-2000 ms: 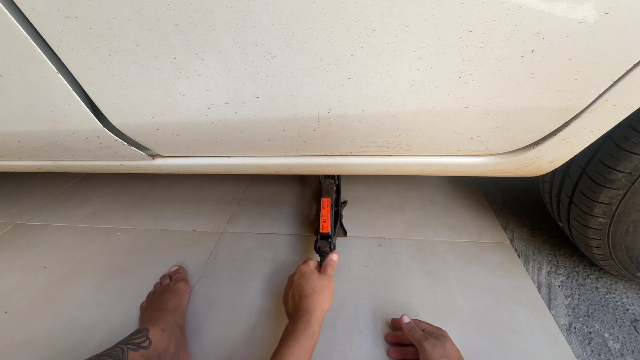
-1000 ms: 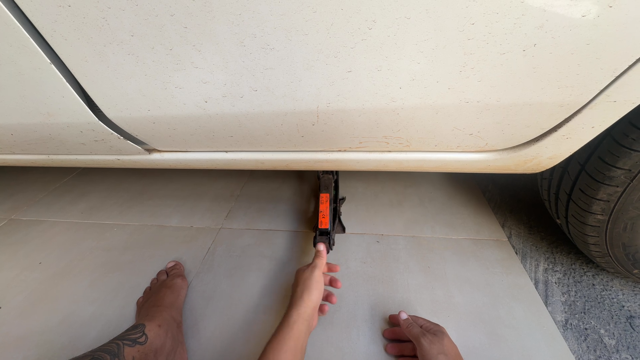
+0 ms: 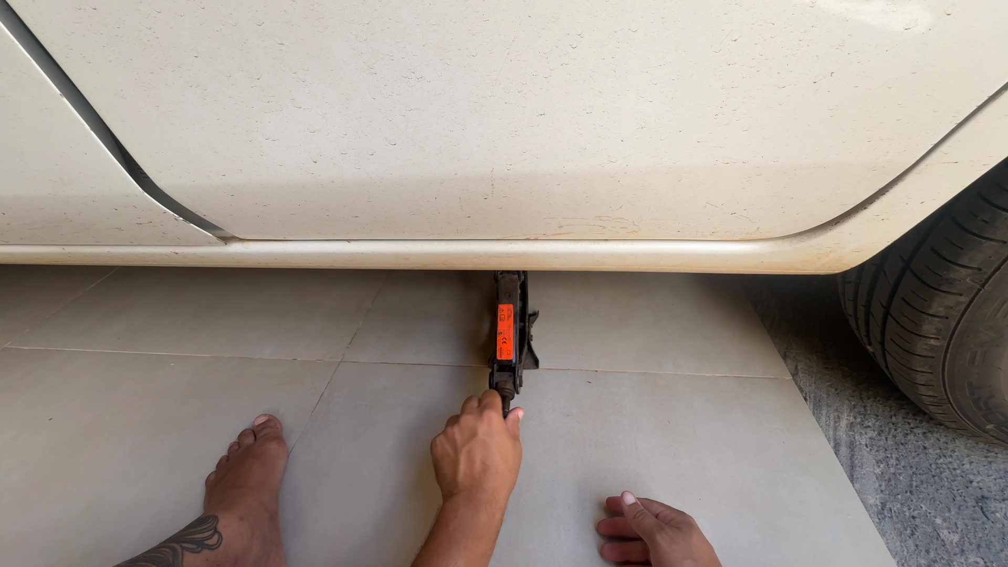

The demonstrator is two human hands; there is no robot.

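A black scissor jack (image 3: 508, 323) with an orange label lies on the tiled floor, its far end hidden under the sill of a cream-coloured car (image 3: 472, 256). My left hand (image 3: 478, 449) is closed around the screw end of the jack nearest me, knuckles up. To the right, my right hand (image 3: 657, 531) is held low over the tiles, fingers loosely curled and apart, with nothing in it; it does not touch the jack.
A car tyre (image 3: 937, 315) stands at the right, over rough grey ground (image 3: 937, 480) beyond the tile edge. A bare foot (image 3: 248, 488) with a tattooed ankle rests on the floor tiles (image 3: 378, 472) at the left. The car door fills the upper view.
One second ago the fingers of my left hand were spread at the jack's near end; now they are closed on it. My right hand has stayed in about the same place.
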